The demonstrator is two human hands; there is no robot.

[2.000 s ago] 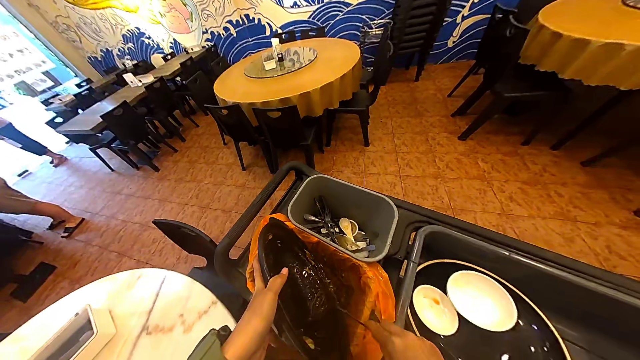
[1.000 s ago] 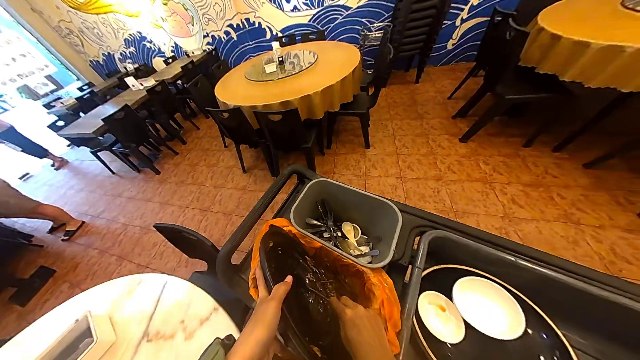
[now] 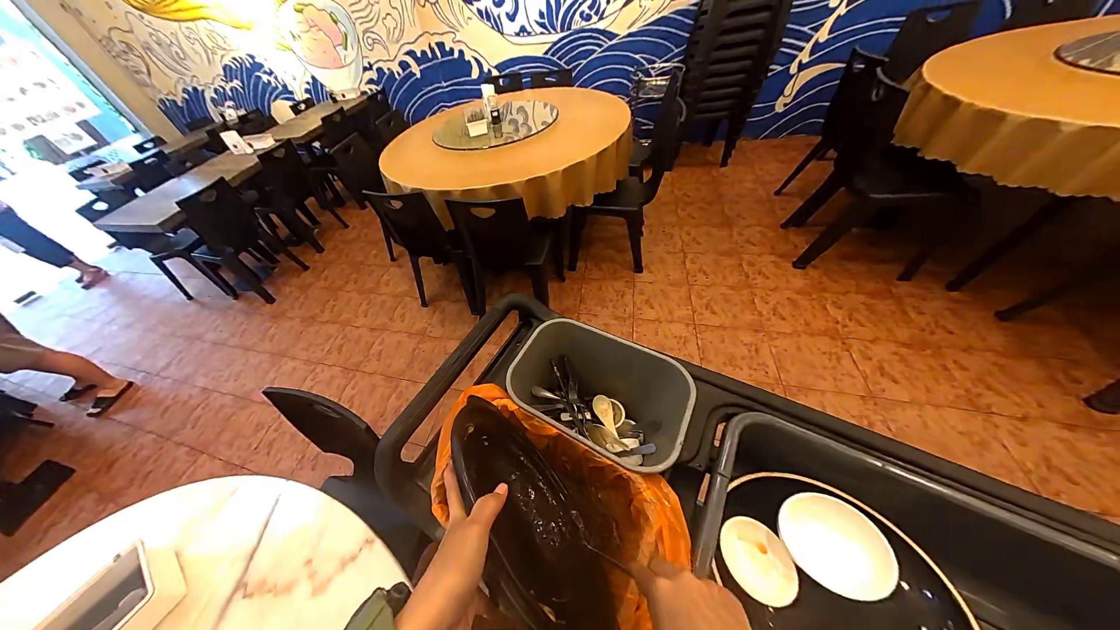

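Observation:
A dark oval dish [image 3: 529, 516], wet and smeared inside, is tilted over a bin lined with an orange plastic bag [image 3: 656, 507]. My left hand [image 3: 468, 542] grips its left rim, thumb on the inner side. My right hand [image 3: 687, 595] holds a thin metal utensil [image 3: 608, 556] whose far end reaches the dish; its exact kind cannot be told. Beyond the bag, a grey plastic tub [image 3: 665, 394] holds spoons and other cutlery [image 3: 604, 429]. To the right, two white bowls or plates [image 3: 838, 547] lie on a large black plate with a pale rim inside a black bin.
A black cart rail [image 3: 455, 359] runs around the tub. At lower left stands a round marble-top table [image 3: 289, 560] with a chair beside it. Round tables with gold cloths [image 3: 577, 149] and black chairs [image 3: 499, 236] stand ahead. A person's legs [image 3: 61, 363] show at far left.
My right hand has moved over the dish and then back toward its lower right edge. My left hand keeps its hold on the rim.

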